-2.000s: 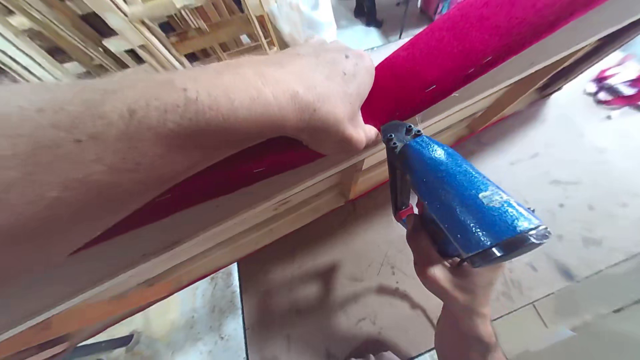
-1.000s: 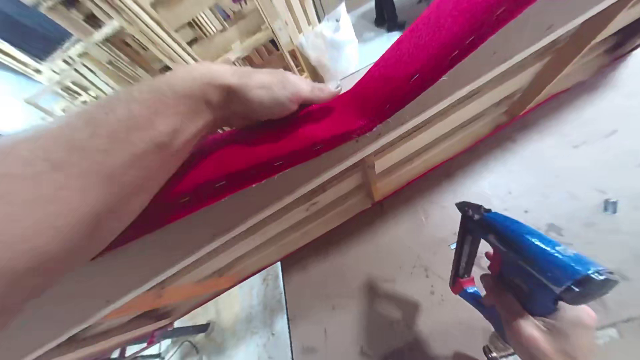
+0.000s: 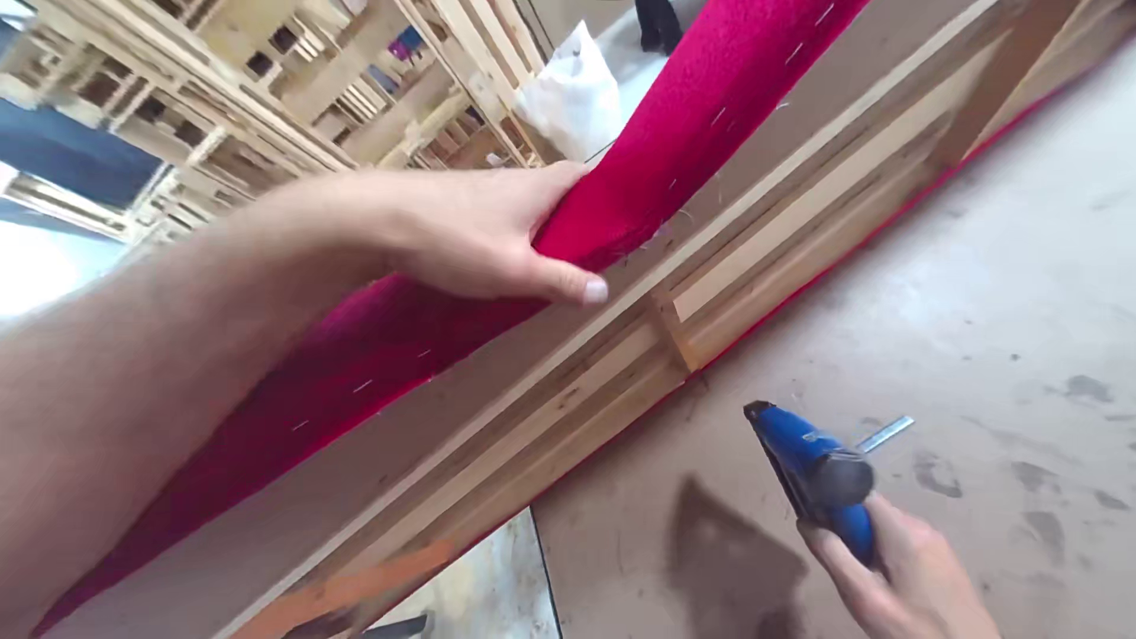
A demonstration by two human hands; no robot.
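My left hand [image 3: 497, 235] rests over the edge of the red fabric [image 3: 612, 213], its thumb on the near side and its fingers hidden behind. Rows of staples run along the fabric, which lies on a pale board fixed to a wooden frame [image 3: 670, 328]. Red fabric also shows along the frame's lower edge. At the lower right, my right hand [image 3: 896, 568] grips a blue staple gun [image 3: 821, 470] by its handle, apart from the frame, its nose towards the upper left. A small metal strip [image 3: 886, 434] shows just beyond the gun; whether they touch I cannot tell.
Stacked wooden frames and slats [image 3: 355, 80] fill the upper left background. Beside them stands a white plastic bag [image 3: 575, 93]. A person's dark-clad foot [image 3: 657, 25] shows at the top. Below the frame lies a brownish, stained surface [image 3: 1003, 399].
My left hand has turned, its thumb now over the near side of the fabric. The staple gun, at the fabric two seconds ago, has moved away to the lower right and turned in my right hand.
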